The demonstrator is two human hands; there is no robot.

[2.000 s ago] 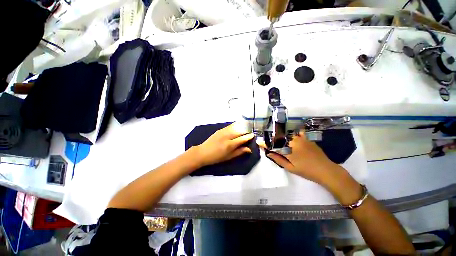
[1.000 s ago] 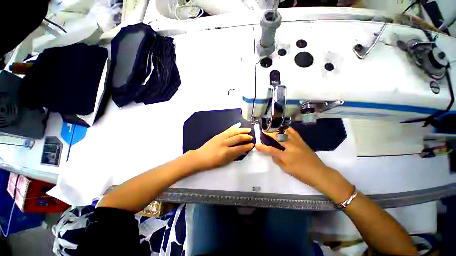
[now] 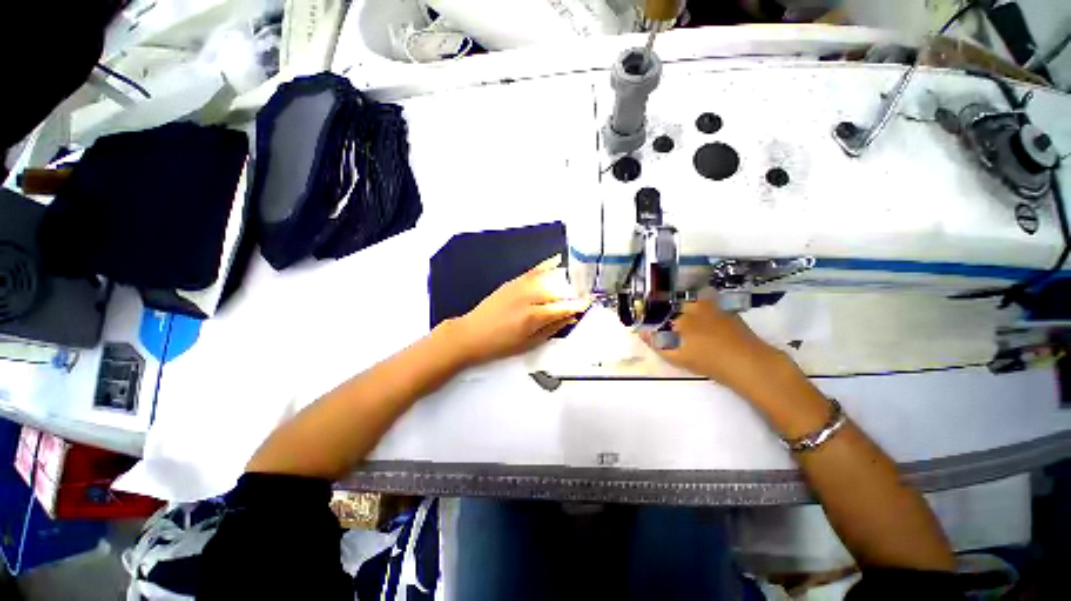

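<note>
A navy-black cut panel [image 3: 493,272] lies on the white backing strip [image 3: 282,352], left of the needle. My left hand [image 3: 517,317] lies over the panel's lower right part, with fingertips gripping the cloth edge close to the needle. The presser foot area [image 3: 655,288] of the white sewing machine [image 3: 881,211] is between my hands. A pale pointed piece of cloth [image 3: 605,335] shows below the foot. My right hand [image 3: 711,340] is just right of the foot, fingers curled; its fingertips are partly hidden, so its grip cannot be told.
A fanned panel stack [image 3: 335,176] and a larger black fabric pile [image 3: 153,211] stand at the left. A grey measuring band [image 3: 529,484] runs along the table's front edge. A red box [image 3: 94,481] and blue crate are below at the left. A thread part [image 3: 1010,147] sits far right.
The dark panel and white cloth right of the foot have gone from view there, baring the machine bed. The left panel shows more of its upper part. Both hands stay near the foot.
</note>
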